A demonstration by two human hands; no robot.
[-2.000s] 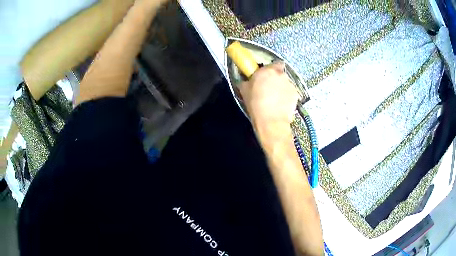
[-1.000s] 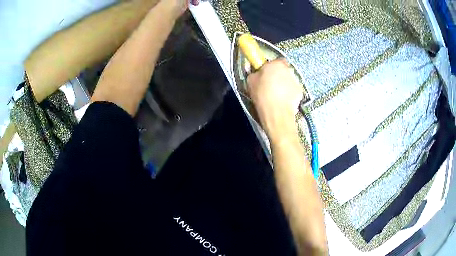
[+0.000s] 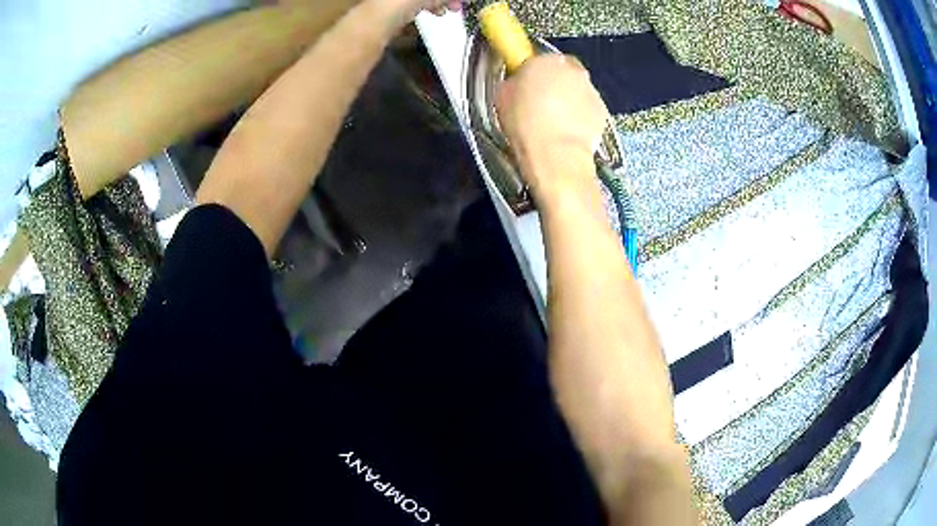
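Observation:
My right hand is closed around the yellow wooden handle of the steam iron. The iron lies along the table's near edge, over the edge of the patterned garment, its tip towards the top of the picture. The garment lies wrong side up, with pale grey panels between gold-speckled seam lines. A black fabric piece lies just beyond the iron, and a smaller black patch lies lower. My left hand is at the top edge by the table's corner, mostly cut off; its fingers and what they touch cannot be made out.
Red-handled shears lie at the top right. A gold-speckled fabric pile hangs at the left with white scraps around it. The blue steam hose runs from the iron's rear beside my right forearm. The white table edge runs diagonally past my body.
The iron and my right hand have moved along the table edge towards the top of the picture. My left hand has moved slightly right at the top edge. The shears have come into view.

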